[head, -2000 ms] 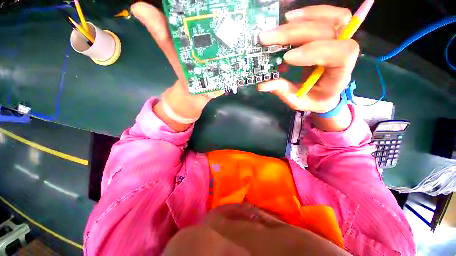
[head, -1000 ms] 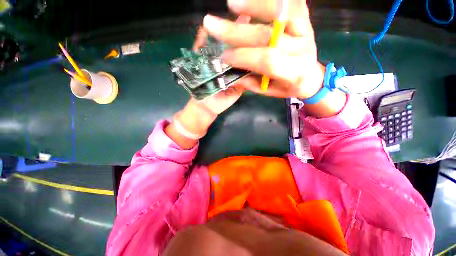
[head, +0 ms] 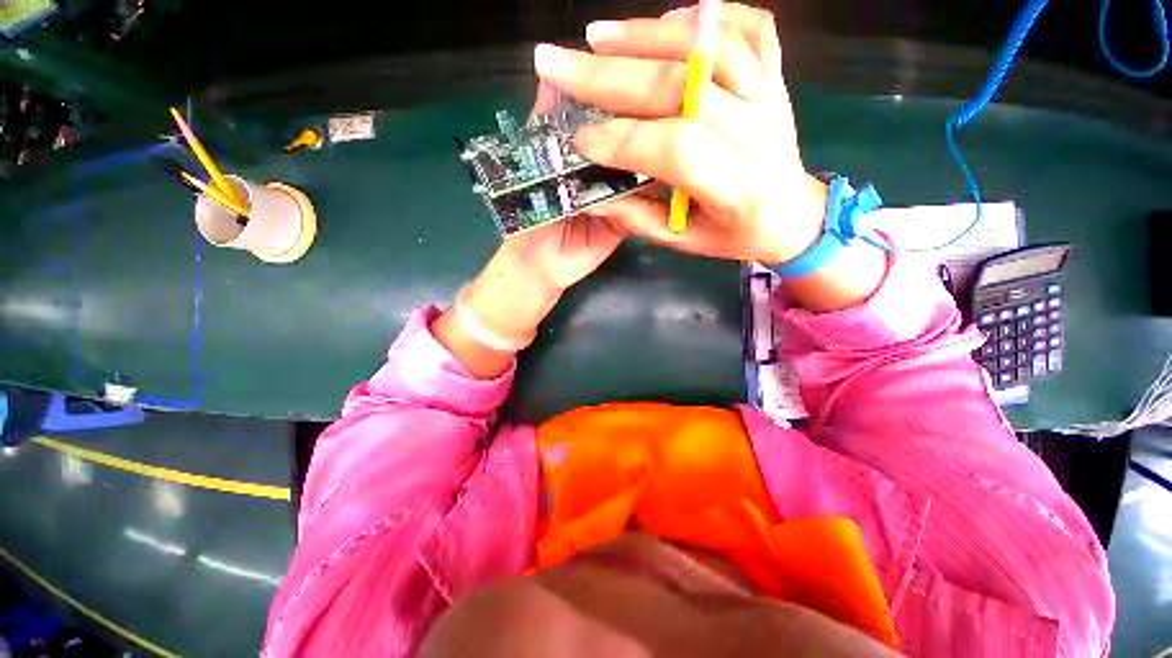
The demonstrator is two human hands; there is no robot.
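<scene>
A green circuit board (head: 514,174) is held up over the bench, tilted with its edge towards me; it looks like two stacked layers. My left hand (head: 546,264), with a pale bangle, holds it from below; its fingers are mostly hidden behind the board. My right hand (head: 720,154) holds the board's right side and covers part of it. A yellow pencil-like tool (head: 693,122) is held between the fingers of my right hand, pointing down. A blue wrist strap (head: 829,231) is on my right wrist.
A pen cup (head: 273,221) with yellow sticks stands at the left on the dark green bench (head: 373,296). A small yellow-tipped item (head: 305,139) lies behind it. Papers (head: 983,221) and a calculator (head: 1022,315) lie at the right. A blue coiled cord (head: 996,77) runs from the strap. White strands (head: 1148,401) are at the right end.
The board has turned from face-on to edge-on since two seconds ago. My right hand has moved left over it. In the last second, the board has tilted slightly and the hands have barely moved.
</scene>
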